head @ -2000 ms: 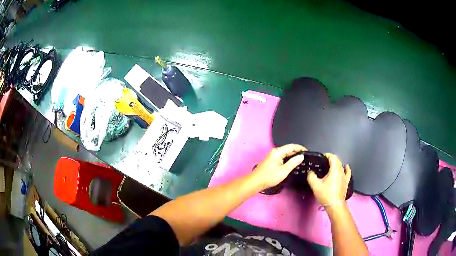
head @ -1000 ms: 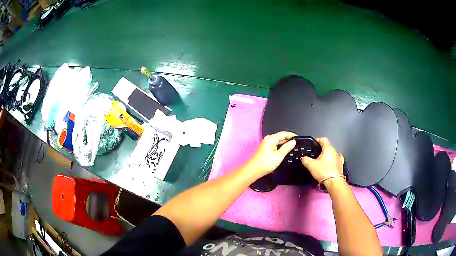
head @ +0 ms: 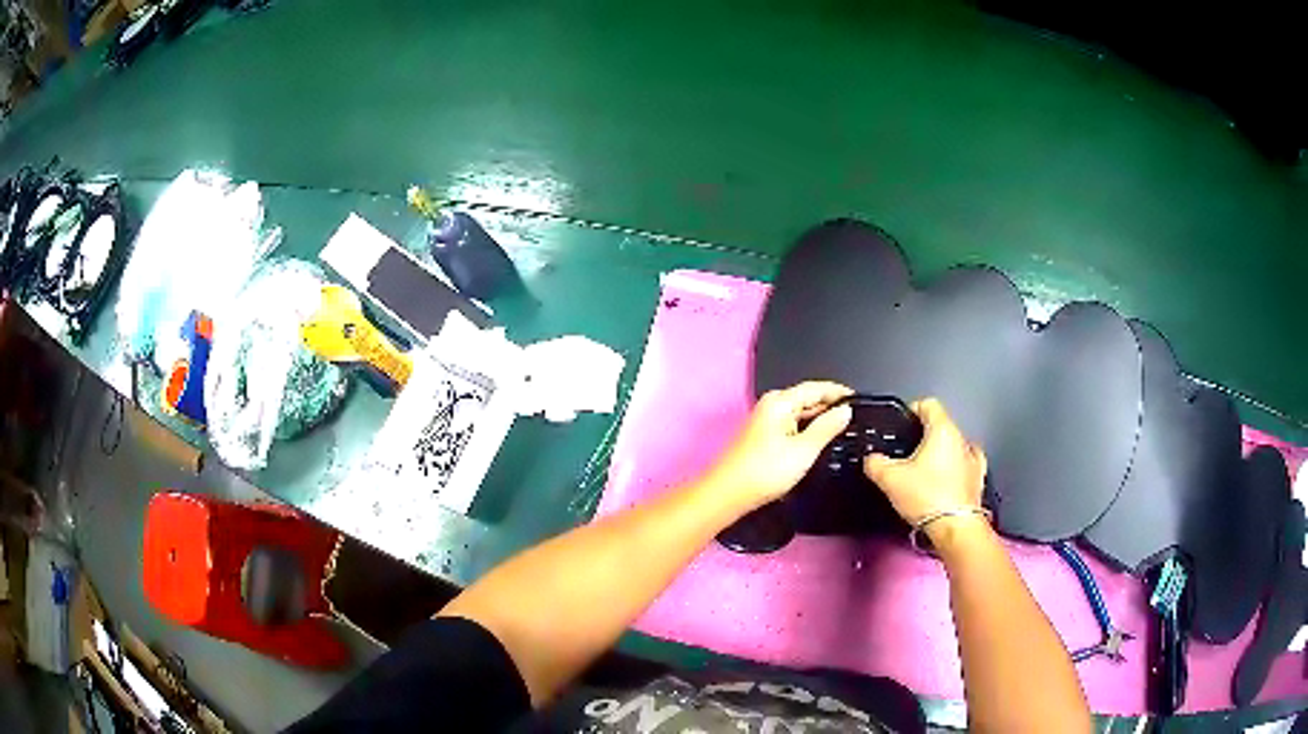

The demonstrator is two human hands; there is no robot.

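The black control unit housing (head: 869, 427) is held between both hands, its face with small pale-marked buttons turned up. My left hand (head: 782, 442) grips its left end, thumb on the face. My right hand (head: 935, 470) grips its right end, thumb near the buttons. The large dark-grey scalloped silicone drum pad (head: 990, 387) lies just beyond and to the right. The pink work mat (head: 689, 387) is under the work. What lies below the housing is dark and hard to tell.
Blue-handled pliers (head: 1096, 602) and a black screwdriver (head: 1169, 645) lie at right. To the left are a white box (head: 456, 430) with thin dark pieces, a yellow bottle (head: 344, 333), a dark dispensing bottle (head: 471, 255), plastic bags (head: 266, 359) and a red stool (head: 215, 559).
Since the oldest frame, the camera view has shifted and the housing and both hands stand slightly higher in the picture. The grip stays much the same, thumbs on the face.
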